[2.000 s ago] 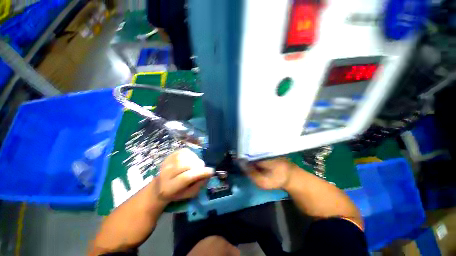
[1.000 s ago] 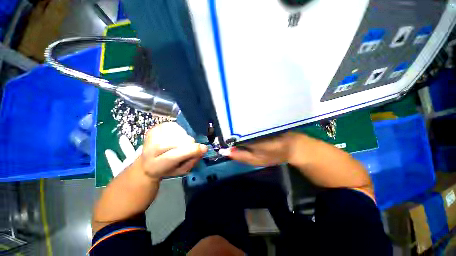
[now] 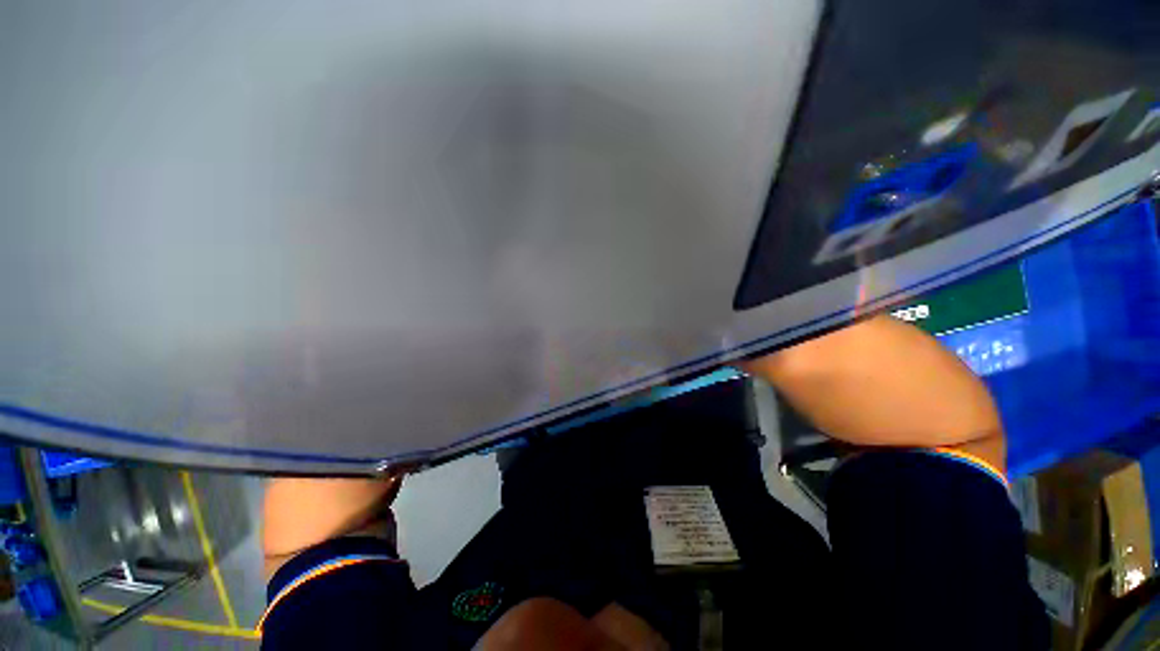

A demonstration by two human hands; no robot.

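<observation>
The white front panel of the press (image 3: 509,229) fills most of the view, very close to the camera, with a blue line along its lower border. Its dark grey keypad (image 3: 890,178) with blue and white keys shows at the upper right. Both my hands are hidden behind the panel. Only my left forearm shows at the lower left and my right forearm at the right, both running up under the panel's edge. The wires and the tooling are hidden. A thin strip of the light blue base plate (image 3: 649,398) shows under the edge.
A corner of the green mat (image 3: 973,305) shows at the right, beside a blue bin (image 3: 1081,331). A cardboard box (image 3: 1081,528) stands at the lower right. A metal frame (image 3: 64,560) and yellow floor lines are at the lower left. A white label lies against my dark clothing.
The camera has come much closer to the press panel. The panel now covers my hands, the lamp, the left pile, the glove and the tooling, which showed before.
</observation>
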